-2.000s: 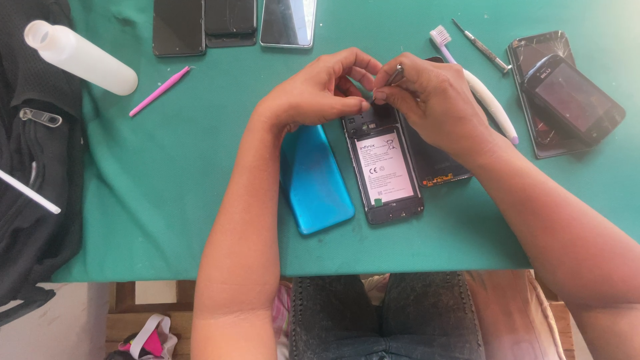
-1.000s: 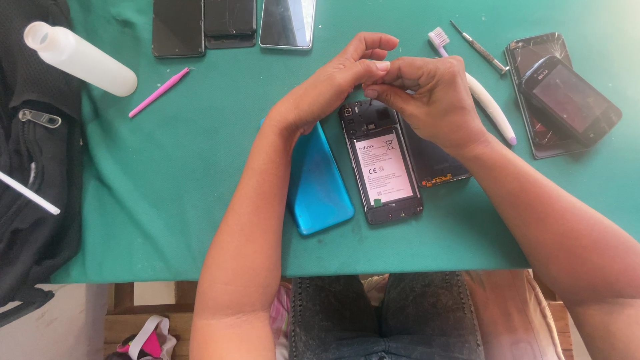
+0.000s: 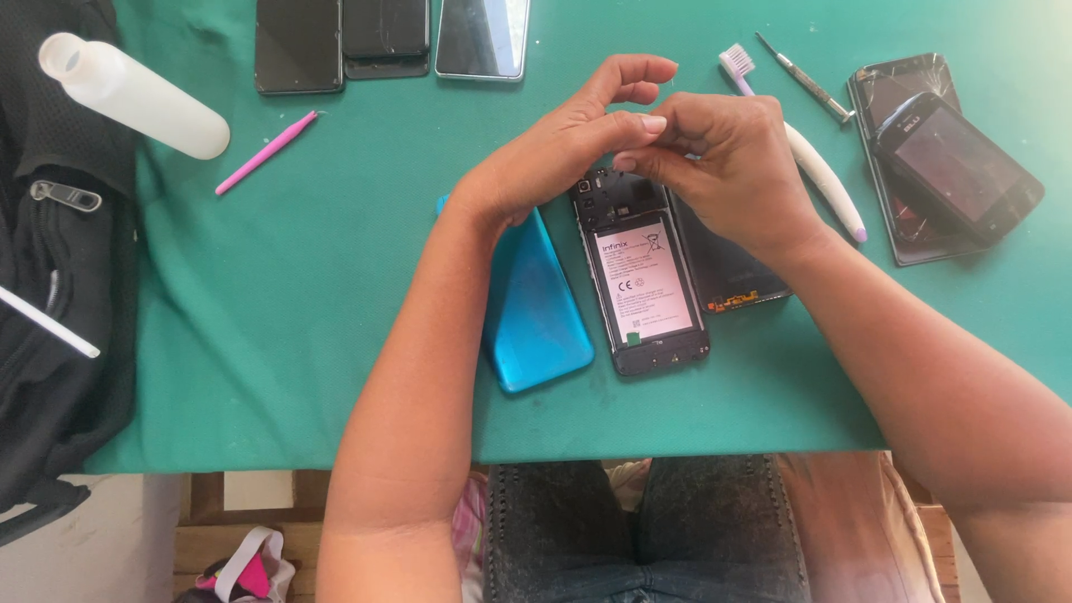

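Note:
My left hand (image 3: 586,134) is raised over the top end of an opened Infinix smartphone (image 3: 649,358), its fingers apart and its thumb tip against my right hand. My right hand (image 3: 729,159) has its thumb and fingers curled together over the same end; whether something small is between them cannot be seen. The phone lies with its battery (image 3: 643,280) uncovered. A blue phone back cover (image 3: 540,310) lies to its left, partly under my left wrist. A dark display panel (image 3: 729,260) with an orange flex strip lies on its right, partly hidden by my right hand.
Around the green cloth (image 3: 293,335) lie a toothbrush (image 3: 825,180), a precision screwdriver (image 3: 808,81), two stacked phones (image 3: 955,159), several phones (image 3: 299,46) at the back, a pink pen-like tool (image 3: 266,155) and a white bottle (image 3: 142,105). A black bag (image 3: 63,293) covers the left edge.
A metallic object seen at my right fingers two seconds ago is no longer visible. My left hand's fingers have spread, and both hands have shifted slightly off the phone's top end.

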